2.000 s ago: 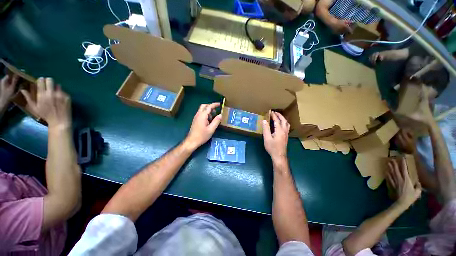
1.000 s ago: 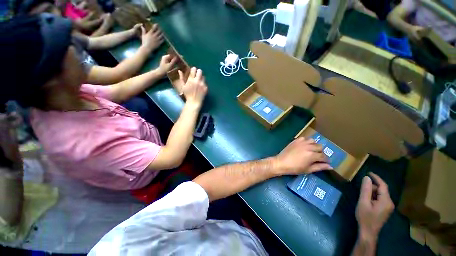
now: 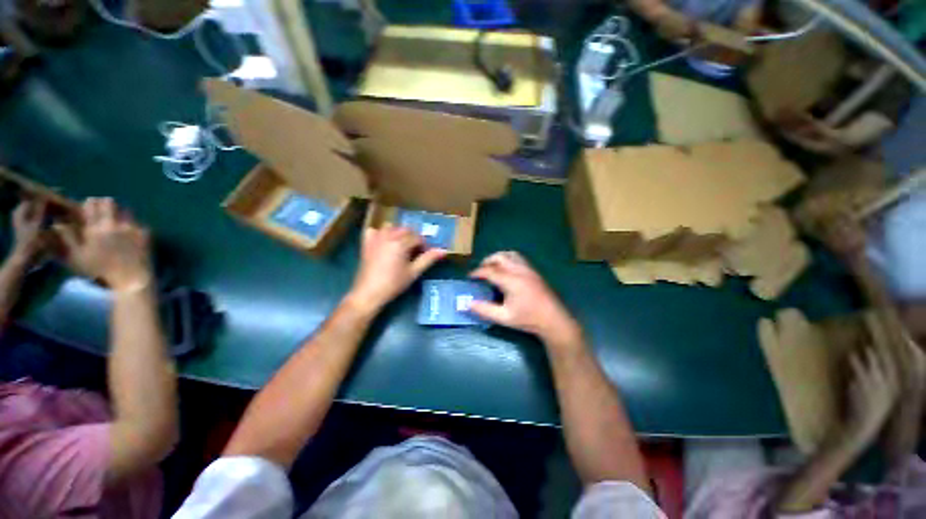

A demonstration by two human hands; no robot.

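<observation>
An open mailer box [image 3: 464, 235] stands in front of me, its lid up behind and a blue card [image 3: 435, 229] inside. My left hand [image 3: 391, 266] is at its front left, fingertips at the front wall; blur hides whether they grip it. Another open box [image 3: 244, 206] stands close to its left, also with a blue card [image 3: 304, 213] inside. A blue card or small stack [image 3: 445, 304] lies on the bench in front. My right hand [image 3: 520, 294] is at its right end, thumb and fingers apart and touching or over it; a grip cannot be told.
Folded mailer boxes [image 3: 680, 193] are piled to the right. A metal box with yellowish top [image 3: 447, 66] and a power strip [image 3: 599, 91] are beyond. A white cable coil [image 3: 186, 150] lies back left, a black device [image 3: 186, 319] at the left bench edge. People's hands handle cardboard on both sides.
My head view has swung back from the left. The nearer open box now stands further left, beside the other one. My right hand has come onto the right end of the loose blue card.
</observation>
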